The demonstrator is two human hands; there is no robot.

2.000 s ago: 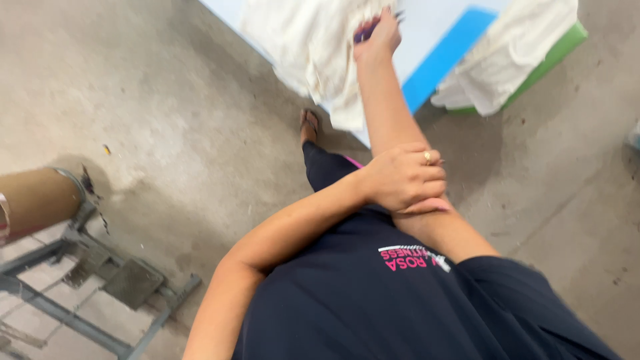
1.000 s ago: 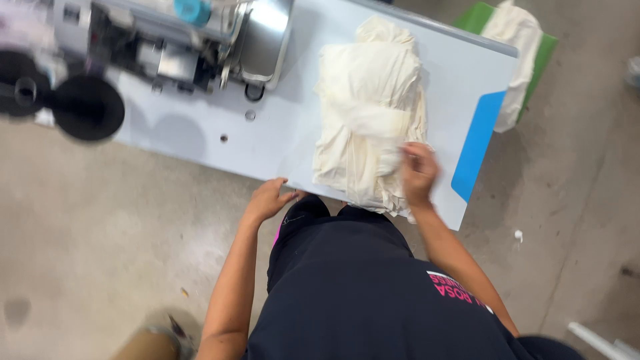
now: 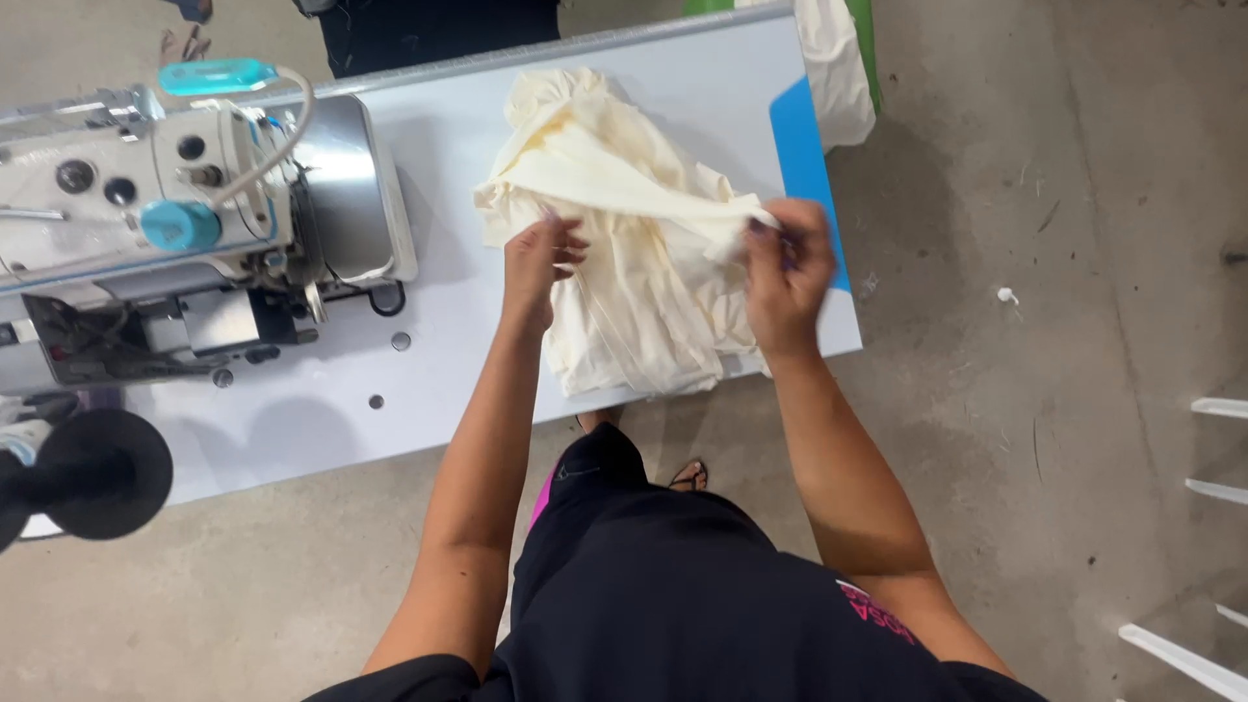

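A pile of cream fabric (image 3: 624,312) lies crumpled on the pale sewing table (image 3: 448,361). My right hand (image 3: 792,278) pinches an edge of the top piece at the pile's right side and holds it raised, with the cloth stretched across toward the left; the hand is slightly blurred. My left hand (image 3: 544,258) is over the pile's left edge, fingers partly curled and apart. Whether its fingertips touch the cloth cannot be told. Left of the pile stands an industrial sewing machine (image 3: 146,205) with a metal plate (image 3: 336,185) and turquoise parts.
A black spool-like disc (image 3: 112,475) is at the lower left. Blue material (image 3: 811,180) covers the table's right corner. Beyond it, more white cloth (image 3: 837,73) lies over something green (image 3: 864,49). A dark item (image 3: 439,34) is behind the table. White legs or bars (image 3: 1185,663) stand at right.
My left hand has moved from the table's front edge up to the pile. My right hand has drawn a piece of cloth up and to the right. Two seconds ago my left hand clasped my right forearm.
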